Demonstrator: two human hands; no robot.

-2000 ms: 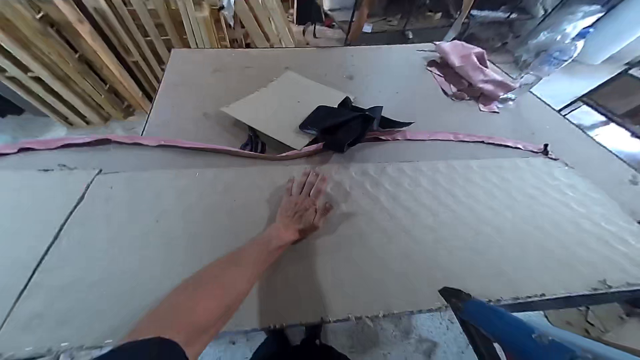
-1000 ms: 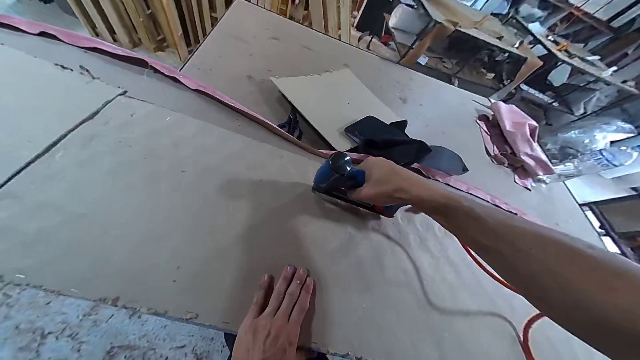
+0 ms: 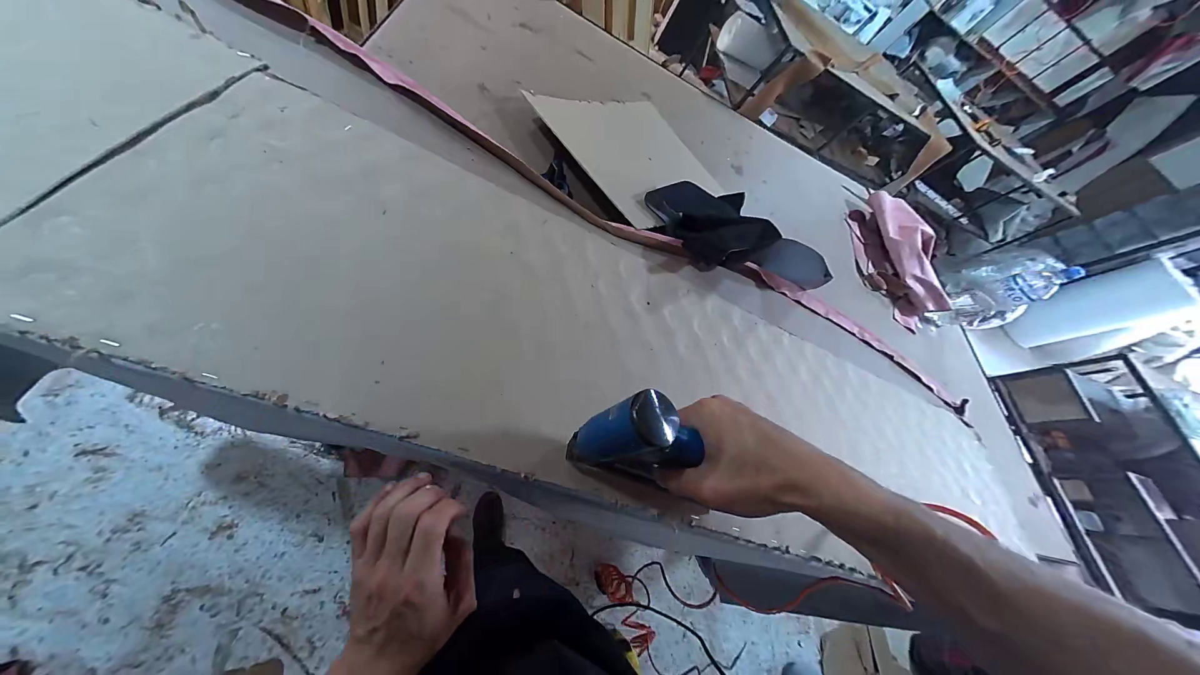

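My right hand (image 3: pixel 736 459) grips a blue pneumatic staple gun (image 3: pixel 633 433), its nose at the near edge of a large beige sheet (image 3: pixel 375 281) that bears staples along this edge. Off that edge, over the floor, is my left hand (image 3: pixel 408 562), fingers loosely curled and nothing seen in it. Along the sheet's far side runs a long pink strip (image 3: pixel 450 117). Black cloth (image 3: pixel 722 230) lies partly over the strip, against a loose beige panel (image 3: pixel 628 141). A dark phone-like object (image 3: pixel 680 199) lies by the cloth.
Pink cloth (image 3: pixel 905 248) and a clear plastic bottle (image 3: pixel 1008 286) lie at the table's right. An orange air hose (image 3: pixel 797 600) hangs under the near edge, with coils on the floor. Cluttered shelves (image 3: pixel 984 122) stand behind. A dark gap (image 3: pixel 141 141) crosses the sheet at left.
The staple gun in my right hand has moved from the sheet's middle to its near edge. My left hand has left the sheet's surface and is now beyond the near edge. The view has turned.
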